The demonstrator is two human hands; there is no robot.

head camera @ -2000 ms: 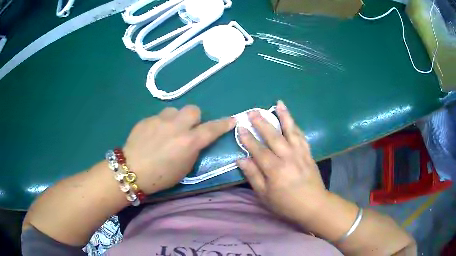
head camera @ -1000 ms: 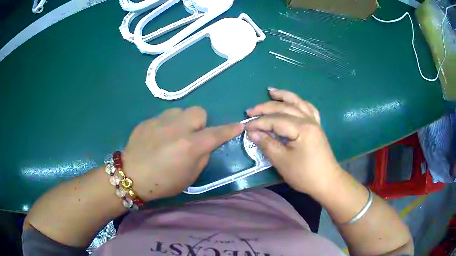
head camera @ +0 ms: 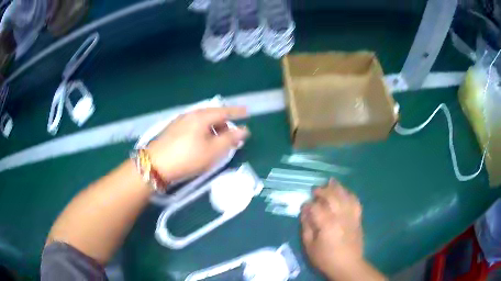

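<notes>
My left hand [head camera: 189, 144] is over the stacked white plastic frames [head camera: 214, 103] at centre left, thumb and forefinger apart at their disc end. It hides most of them, and blur hides whether it grips one. A single white frame [head camera: 233, 190] with a round disc lies just below. Another white frame [head camera: 266, 267] lies at the bottom edge, cut off, with no hand on it. My right hand [head camera: 332, 225] is low on the bench with curled fingers at the right end of the loose thin rods [head camera: 291, 178]. Its fingertips are blurred, so a held rod cannot be made out.
An open brown carton [head camera: 340, 99] stands behind the rods. A white cord [head camera: 447, 131] curves to its right, near a bag with yellow contents [head camera: 475, 99]. More white frames [head camera: 82, 108] lie far left. Several white ribbed pieces [head camera: 247, 41] are at the back. A metal post [head camera: 431, 41] rises behind the carton.
The view has tilted up. Both hands have left the frame they worked on. My left hand has moved forward to the stack; my right hand has moved forward to the rods.
</notes>
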